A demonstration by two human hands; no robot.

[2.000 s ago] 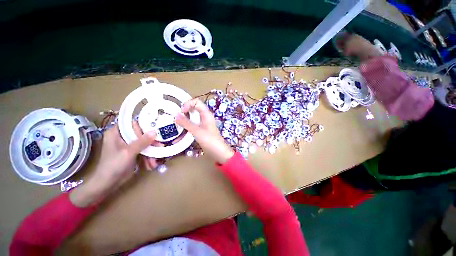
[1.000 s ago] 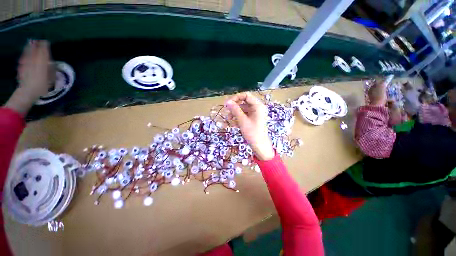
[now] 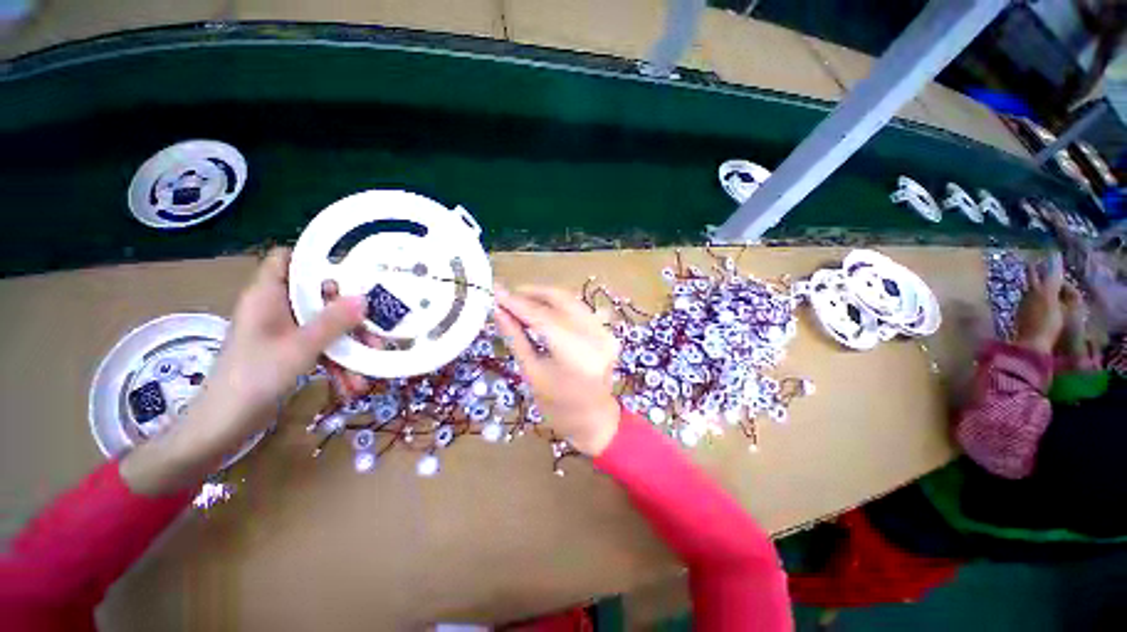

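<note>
My left hand grips a round white housing by its lower left rim and holds it tilted above the bench. A black module sits near its middle, beside my left thumb. My right hand is at the housing's right rim, fingertips pinched on a thin dark lead wire that crosses the housing face. Whether a disc hangs on that wire is hidden by the fingers. A tangled pile of wired discs lies under and right of my hands.
Stacked housings lie at the left, partly behind my left forearm; another stack is right of the pile. The green belt carries spaced housings. A grey post crosses the view. Another person's checked sleeve is at the right.
My left hand has come back from the belt and now holds a housing above the bench. My right hand has moved left and down to its rim. The view has shifted.
</note>
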